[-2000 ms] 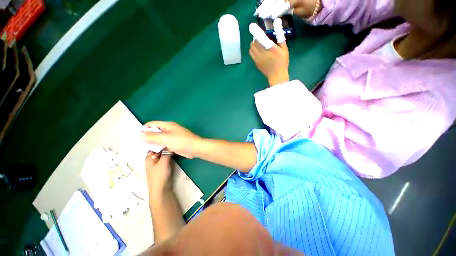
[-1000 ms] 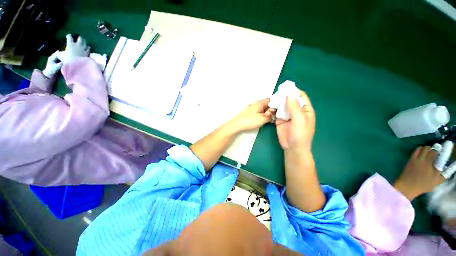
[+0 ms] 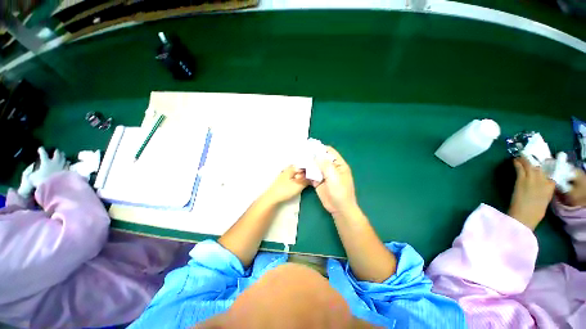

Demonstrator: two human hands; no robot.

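A crumpled white cloth (image 3: 313, 156) is held over the right edge of the beige board. My right hand (image 3: 338, 184) is closed around it from the right. My left hand (image 3: 286, 186) has its fingertips pinched together at the cloth's lower left edge; what they grip is hidden or too small to tell. The beige work board (image 3: 257, 135) lies on the green mat. On its left side lies a clipboard with a white sheet (image 3: 157, 168) and blue edge, with a dark green pen (image 3: 150, 137) on it.
A black device (image 3: 175, 58) lies beyond the board. A translucent white bottle (image 3: 469, 142) lies to the right. A neighbour's hands (image 3: 532, 193) hold white material at far right. Another neighbour's gloved hands (image 3: 48, 168) are at far left, near a small shiny item (image 3: 98, 120).
The view has swung left and levelled over the bench. The loose white heap on the board two seconds ago no longer shows. My hands stay together at the cloth.
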